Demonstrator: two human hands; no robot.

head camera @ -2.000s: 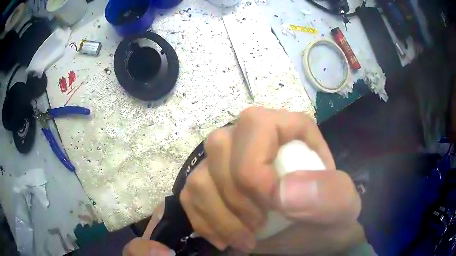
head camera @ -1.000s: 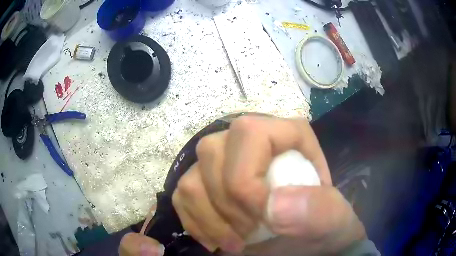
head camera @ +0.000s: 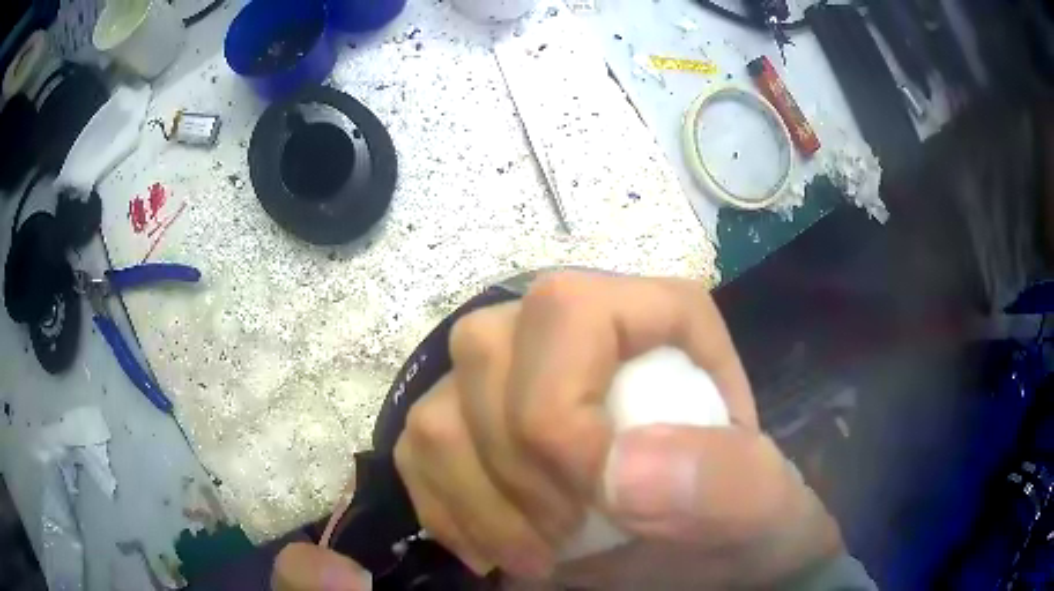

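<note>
My right hand (head camera: 578, 427) is closed around a white bottle (head camera: 667, 393), its rounded end showing between thumb and forefinger. It is large and close to the camera. Behind and below it are the black headphones (head camera: 399, 433), whose curved band with pale lettering lies at the mat's near edge. My left hand (head camera: 321, 568) is cut off by the bottom edge; a fingertip shows against the lower left of the headphones. My right hand hides the bottle's lower end and what it touches.
A black disc-shaped part (head camera: 323, 164) lies on the speckled sheet (head camera: 462, 150) near blue cups (head camera: 277, 52). Blue-handled cutters (head camera: 136, 335) and a small silver battery (head camera: 193, 128) are at left. A tape roll (head camera: 740, 148) and red tube (head camera: 786, 106) are at right.
My right hand and the bottle are slightly further left in view, still gripped. The headphone band has shifted left and down a little. The bench items have also shifted slightly with the camera.
</note>
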